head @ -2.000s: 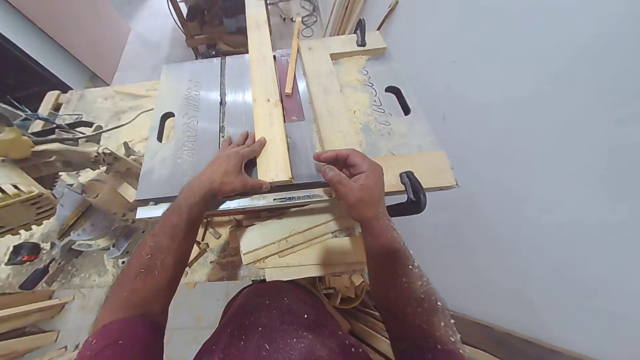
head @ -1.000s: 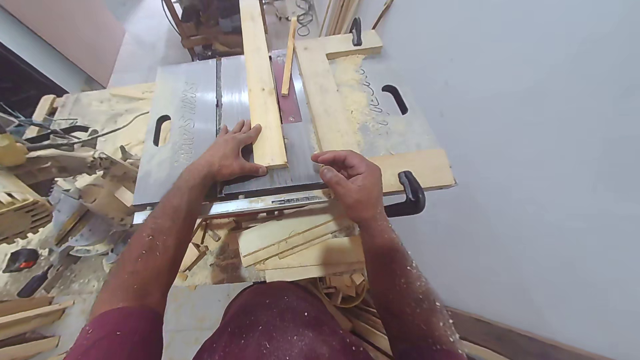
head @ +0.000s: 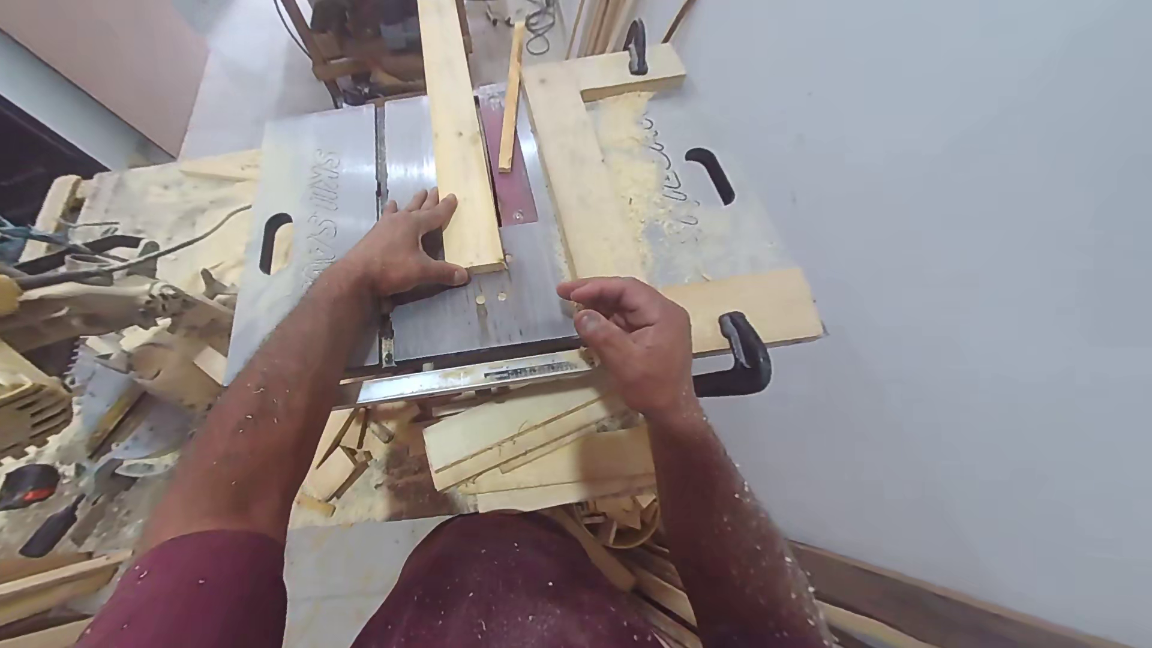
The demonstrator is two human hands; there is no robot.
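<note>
A long wooden board lies lengthwise on a metal table saw top, left of the red insert plate. My left hand is spread at the board's near left corner, fingers along its edge and thumb at its end. A narrow wooden strip lies over the insert, its near end free. To the right is a wooden fence board, joined to crosspieces. My right hand, fingers curled, is at the fence's near end; whether it grips anything is unclear. The blade itself is not distinguishable.
Black clamps hold the wooden crosspieces at the right. Sawdust covers the right part of the top. Offcuts lie below the front rail. A power tool stands at the left, and a wall at the right.
My left hand and the long board have moved forward, away from me, along the saw top. My right hand has stayed at the near end of the fence.
</note>
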